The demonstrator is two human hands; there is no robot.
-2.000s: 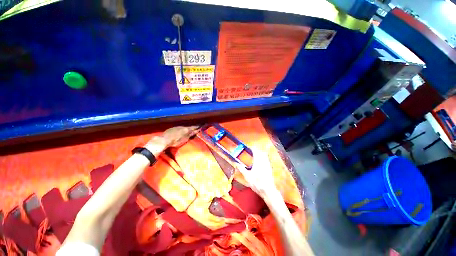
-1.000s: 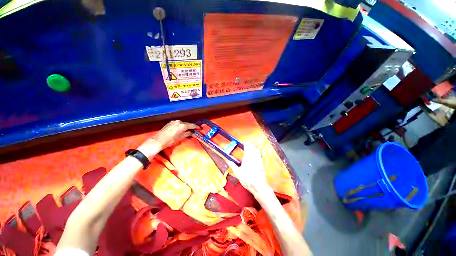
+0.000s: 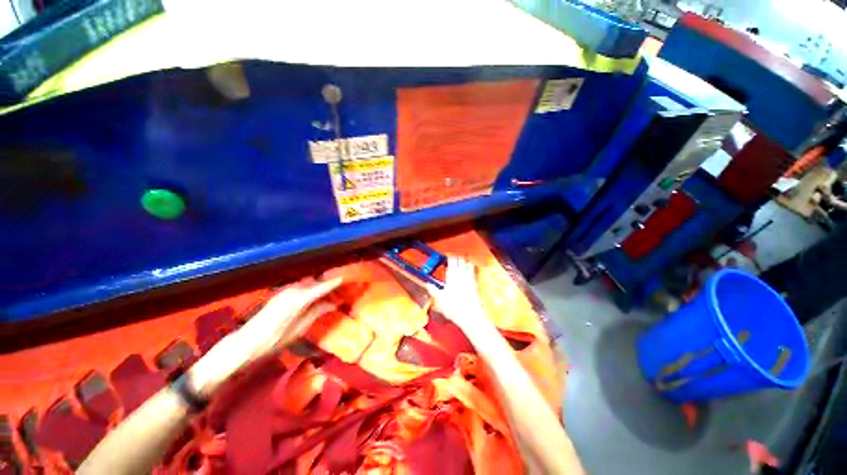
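The blue metal cutting die [image 3: 418, 260] lies on the orange sheet material [image 3: 492, 278] near the press beam at the bed's right end. My right hand [image 3: 455, 289] is at the die's right end, fingers against it; its grip is partly hidden. My left hand [image 3: 302, 311] is off the die, to its left, blurred over the sheet, with orange material by its fingertips; whether it holds this is unclear. Red and orange scrap strips [image 3: 371, 436] lie heaped at the front edge, below both hands. Dark red cut-out sheet [image 3: 139, 385] lies at the left.
The blue press beam [image 3: 251, 186] stands behind the bed, with a green button [image 3: 163, 204], warning labels [image 3: 367, 188] and an orange-red panel [image 3: 464, 139]. A blue tub [image 3: 687, 339] stands on the grey floor at right. A control box [image 3: 650, 176] is beyond the bed.
My left hand has left the die and moved left and towards me. The die's far end is closer to the beam. The scrap heap has shifted over more of the sheet. The view has tilted up.
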